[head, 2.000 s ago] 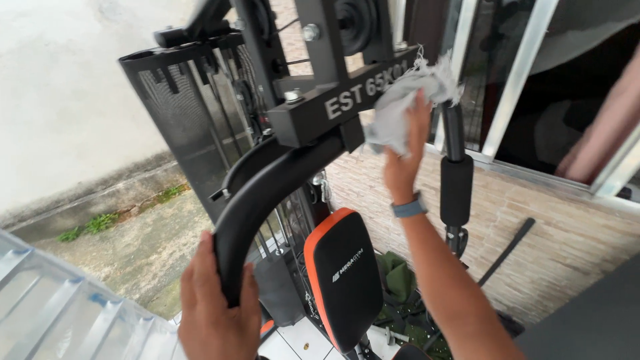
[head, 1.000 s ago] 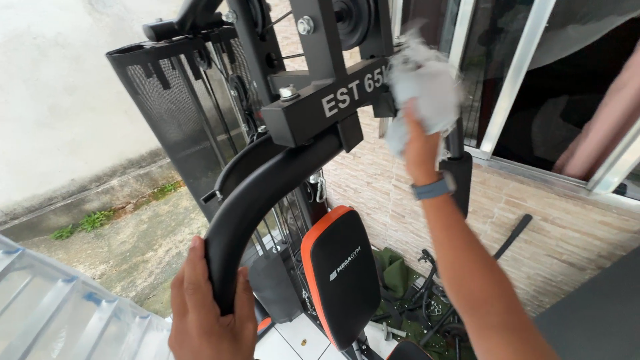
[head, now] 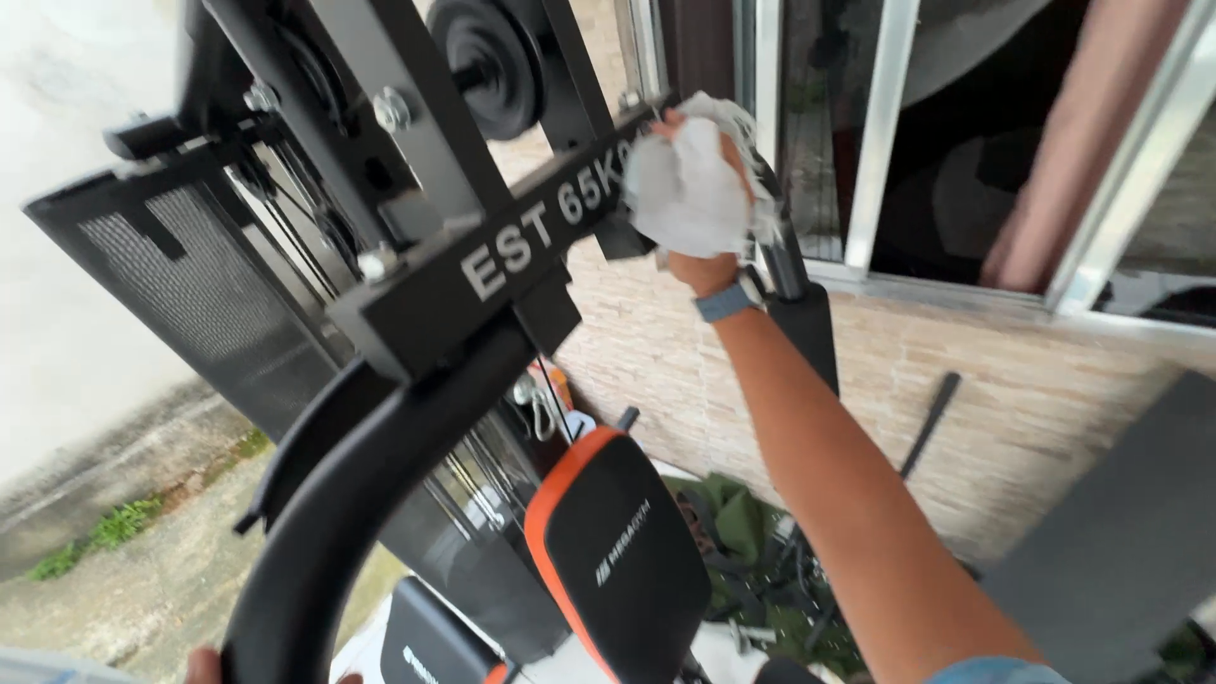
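My right hand [head: 708,180], with a grey-blue band on the wrist, holds a frayed whitish cloth [head: 692,190] against the right end of a black steel crossbeam [head: 446,294] on a home gym machine. White lettering runs along the beam's face. At the bottom left edge, only fingertips of my left hand [head: 204,667] show, around the lower end of a curved black padded arm [head: 313,532]; the rest of that hand is out of frame or behind the arm. Below the beam stands a black backrest pad with orange edging [head: 617,551].
A black pulley [head: 484,66] and bolted uprights rise above the beam. A perforated metal guard [head: 209,275] stands at left, near a pale wall. At right are a sliding window frame [head: 879,142], a stone-tiled wall [head: 874,370] and a dark grey panel [head: 1121,503]. Green fabric [head: 736,518] lies below.
My right hand and the cloth, held away from the beam's lettered face a second ago, now lie against its right end. The view has moved closer to the beam, and my left hand has mostly left it.
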